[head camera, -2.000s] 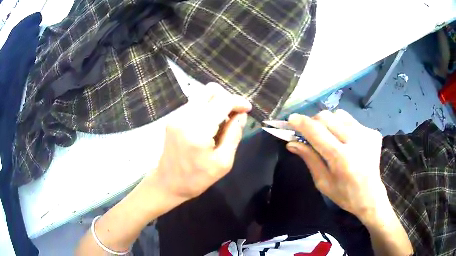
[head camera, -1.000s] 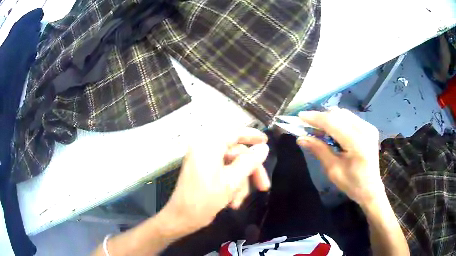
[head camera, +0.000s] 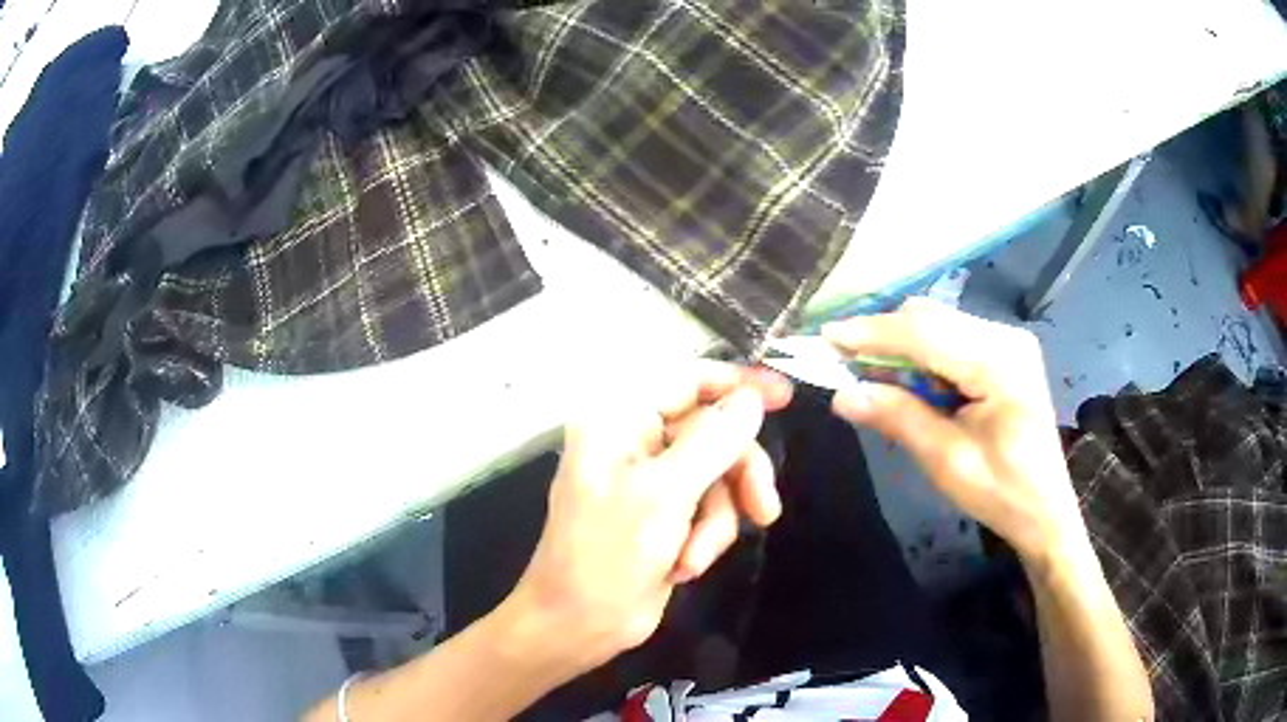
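The plaid garment (head camera: 678, 155) lies spread on the table, with one pointed corner at the table's front edge. Dark inner cloth (head camera: 233, 212) shows among its folds at the left. My right hand (head camera: 974, 409) holds thread snips (head camera: 812, 363), their pale blades at the garment's corner and the blue-green handle in the palm. My left hand (head camera: 656, 494) is just below the corner, thumb and forefinger tips together close to the blades. Whether a thread is between those fingertips is too small to tell.
The pale table (head camera: 325, 466) has a worn front edge running up to the right. A long navy cloth (head camera: 43, 282) lies at the far left. A crumpled plaid pile (head camera: 1200, 522) is low at right. A red object (head camera: 1266, 275) and a table leg (head camera: 1084, 237) stand beyond.
My left hand has left the garment's edge and moved down and right, below the corner. The snips have moved slightly right, and their blades now look closer together at the corner.
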